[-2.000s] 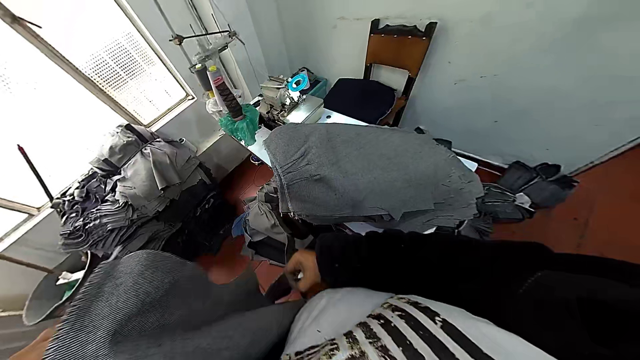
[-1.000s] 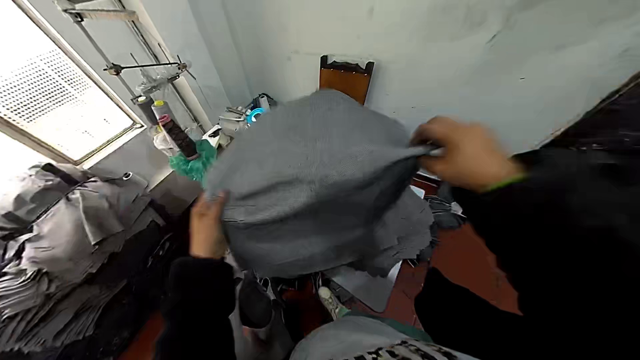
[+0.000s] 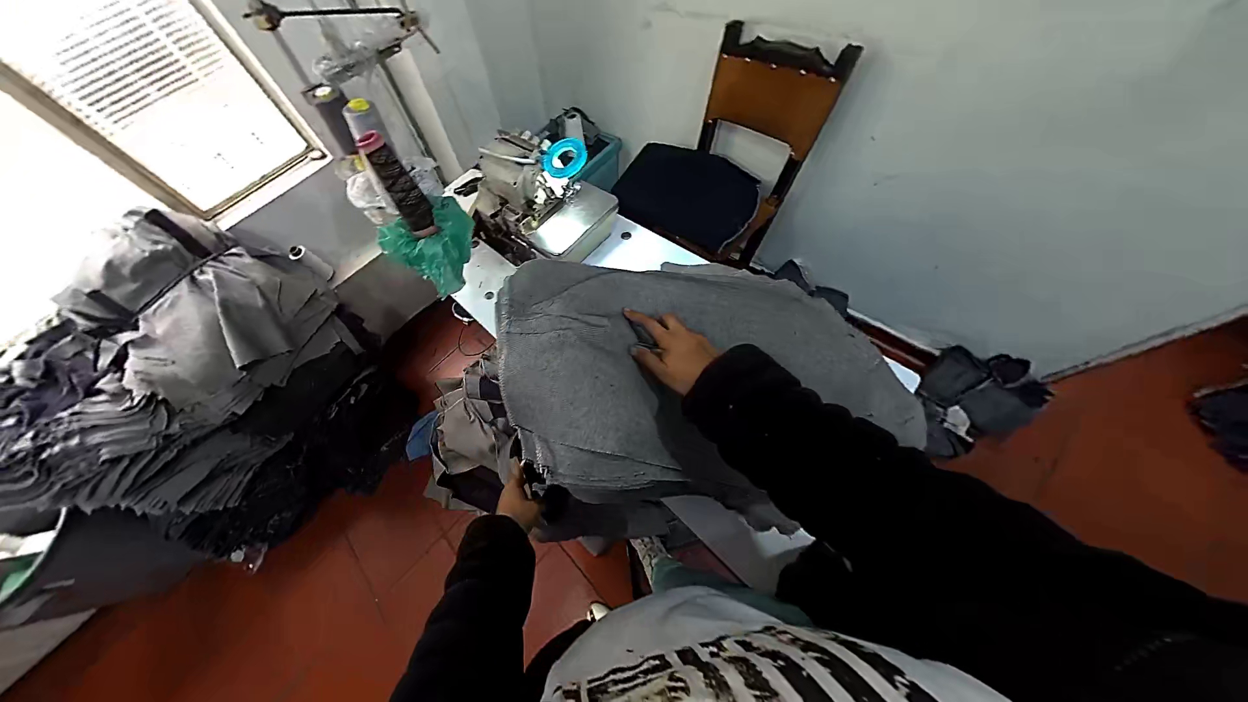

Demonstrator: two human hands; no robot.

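Grey denim-like fabric pieces [image 3: 585, 390] lie in a stack over the white sewing table [image 3: 639, 246]. My right hand [image 3: 678, 353] rests on the top piece, fingers spread, holding nothing. At the near left corner of the stack is my left hand [image 3: 520, 499], beside the fabric edge with something small and dark at its fingers; its exact grip is unclear. Behind the stack stands an overlock sewing machine [image 3: 517, 180] with a blue ring-shaped part [image 3: 565, 158].
A tall pile of grey cut fabric [image 3: 195, 370] stands at the left. Thread cones [image 3: 395, 180] and a green plastic bag [image 3: 434, 244] are by the machine. A chair [image 3: 770, 88] stands behind the table. Dark fabric bundles [image 3: 985, 390] lie at the right.
The grey piece held up between both hands one second ago now lies flat on the stack. My right hand has let go of it and rests on top.
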